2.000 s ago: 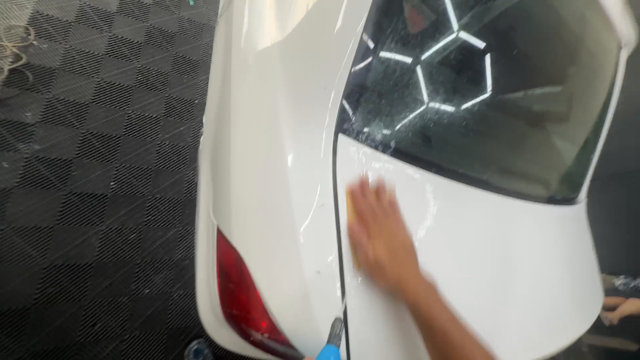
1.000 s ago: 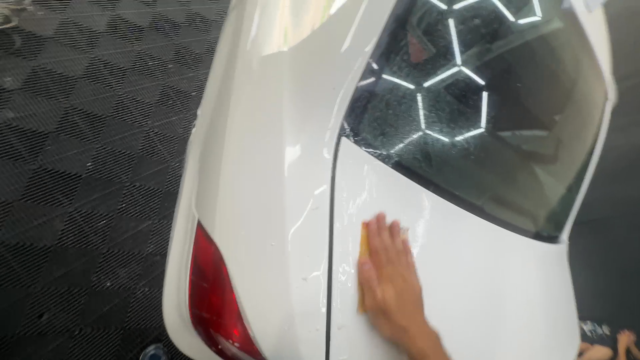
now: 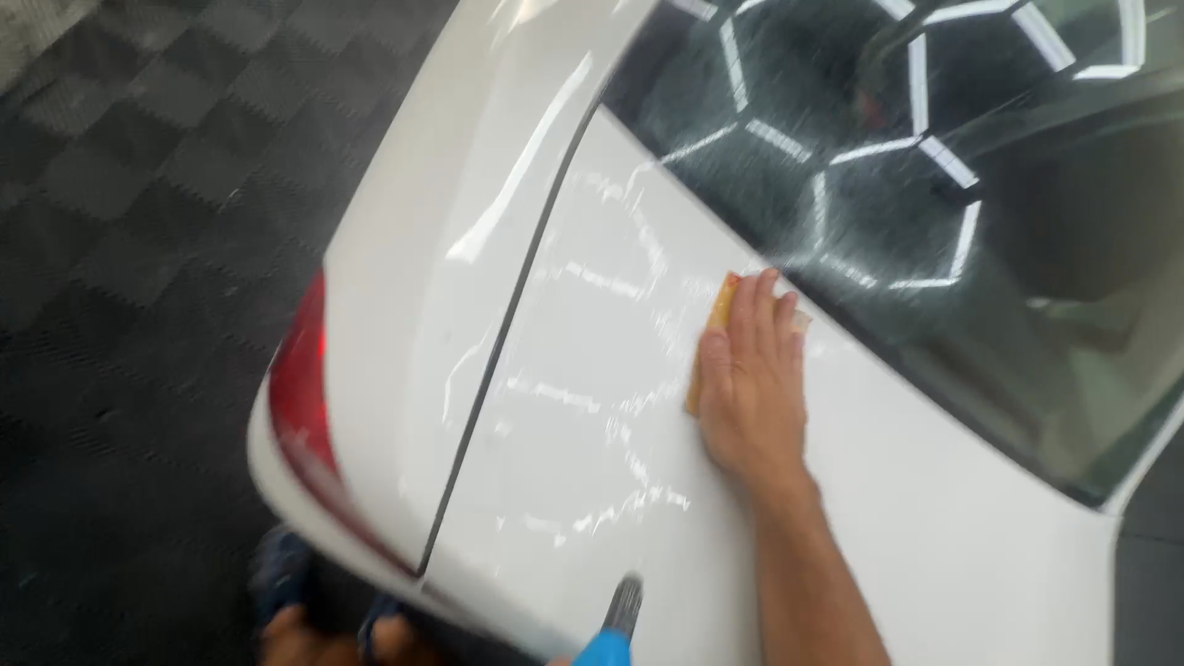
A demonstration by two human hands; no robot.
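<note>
My right hand [image 3: 754, 384] lies flat over a yellow pad [image 3: 708, 356], pressing it on the white trunk lid [image 3: 601, 444] of a car, just below the rear window [image 3: 925, 203]. Wet streaks and light reflections show on the lid to the left of the hand. At the bottom edge, a blue spray bottle's dark nozzle [image 3: 624, 601] points up over the lid. Only a sliver of my left hand [image 3: 561, 662] shows beside the bottle, so its grip is mostly hidden.
Left of the lid run a dark panel gap [image 3: 504, 338], the white rear fender [image 3: 416, 305] and a red tail light [image 3: 301, 379]. Dark patterned floor tiles [image 3: 139, 277] lie beyond. Feet in dark sandals [image 3: 282, 569] stand by the bumper at bottom left.
My right hand with the pad has moved across the lid, from near the panel gap to beside the window's lower edge. The blue nozzle, out of view a second ago, shows again. The view has shifted and turned.
</note>
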